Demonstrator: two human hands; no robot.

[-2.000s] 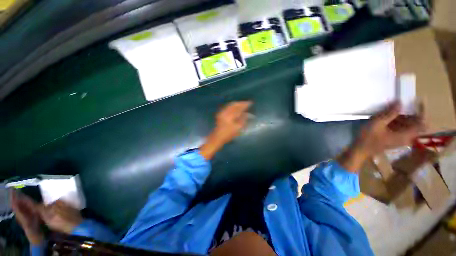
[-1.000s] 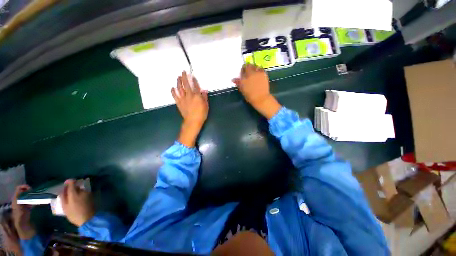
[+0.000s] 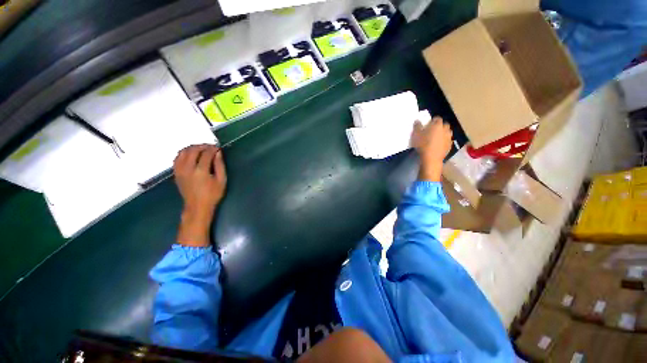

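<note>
My left hand point(image 3: 201, 176) rests at the front right corner of a white card insert point(image 3: 159, 145) that covers an open retail box; whether it grips the edge is not clear. Another insert point(image 3: 89, 188) covers the box to its left. My right hand point(image 3: 433, 140) is at the right end of the stack of inserts point(image 3: 386, 126), its fingers on the cards; what it grips is hidden. Uncovered boxes to the right show a lime-green packet point(image 3: 236, 101) in front of black accessories point(image 3: 225, 79).
A green conveyor point(image 3: 21, 244) carries the boxes. A white sheet point(image 3: 248, 6) overhangs them at the top. A dark post with a foot point(image 3: 358, 76) stands beside the belt. A large open brown carton point(image 3: 472, 81) is at right, near a person's blue sleeve point(image 3: 610, 32). Yellow cartons point(image 3: 616, 205) lie far right.
The view has swung right, so the boxes appear further left. My right hand has moved from the boxes to the insert stack. My left hand has shifted to the covered box's right corner.
</note>
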